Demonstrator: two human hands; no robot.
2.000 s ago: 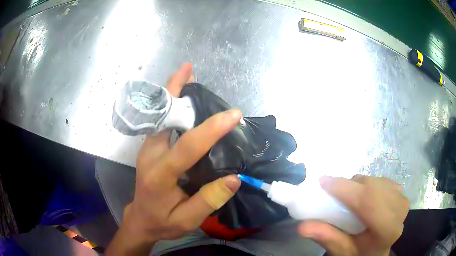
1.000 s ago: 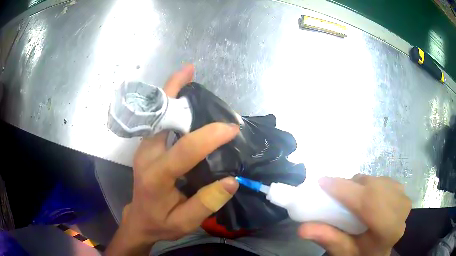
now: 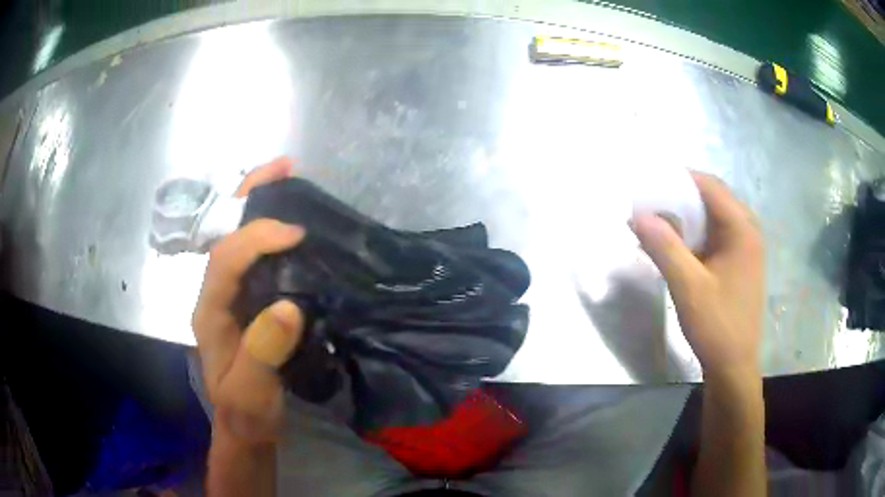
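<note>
A glossy black figure body (image 3: pixel 408 281) with wavy flared folds lies across the front of the bench, its wide end to the right. A grey-white hollow cup (image 3: pixel 180 214) is at its narrow left end, joined by a short white neck (image 3: pixel 223 217). My left hand (image 3: pixel 247 311) grips the black body near the neck, thumb and a finger on top. My right hand (image 3: pixel 713 262) holds the white glue bottle (image 3: pixel 671 209) above the bench at the right. The blue nozzle does not show, and glare blurs the bottle's outline.
A yellow bar (image 3: pixel 577 52) lies near the belt edge. A black-and-yellow tool (image 3: pixel 798 94) lies farther right. A black heap (image 3: pixel 867 257) is at the right rim. A red item (image 3: pixel 456 434) shows at my lap. The green belt (image 3: pixel 388 8) runs behind the metal bench (image 3: pixel 388 107).
The right hand has lifted the bottle away from the black body, up and to the right. The left hand and the figure have shifted left, and the thumb has moved off the nozzle spot.
</note>
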